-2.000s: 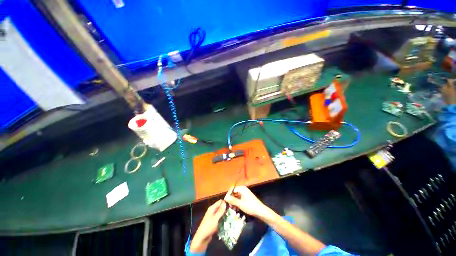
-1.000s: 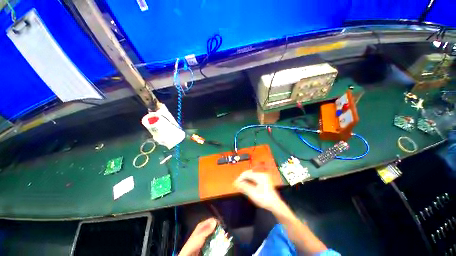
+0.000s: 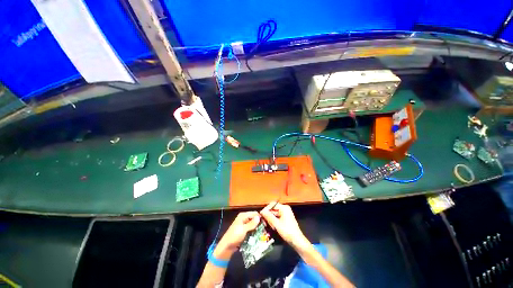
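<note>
A green-white circuit board (image 3: 257, 246) hangs tilted below my hands, in front of the bench edge. My left hand (image 3: 243, 226) grips its upper end. My right hand (image 3: 280, 220) is beside it, fingers pinched together at the board's top edge around something thin and dark, too small to name. The orange-brown fixture base (image 3: 264, 190) lies just beyond my hands, with a black connector block (image 3: 271, 167) at its top edge and a thin red lead (image 3: 288, 185) on it. A light blue strap (image 3: 217, 257) is around my left wrist.
Another crowded board (image 3: 337, 187) lies right of the base, near the remote control (image 3: 380, 173), blue cable (image 3: 353, 159) and orange box (image 3: 392, 135). Green boards (image 3: 188, 189) lie left. The coiled blue cord (image 3: 221, 107) hangs beyond. A black tray (image 3: 125, 253) is below the bench.
My right hand has come back from over the base to the board's top edge. My left hand and the board have moved up into fuller view. The camera view has shifted.
</note>
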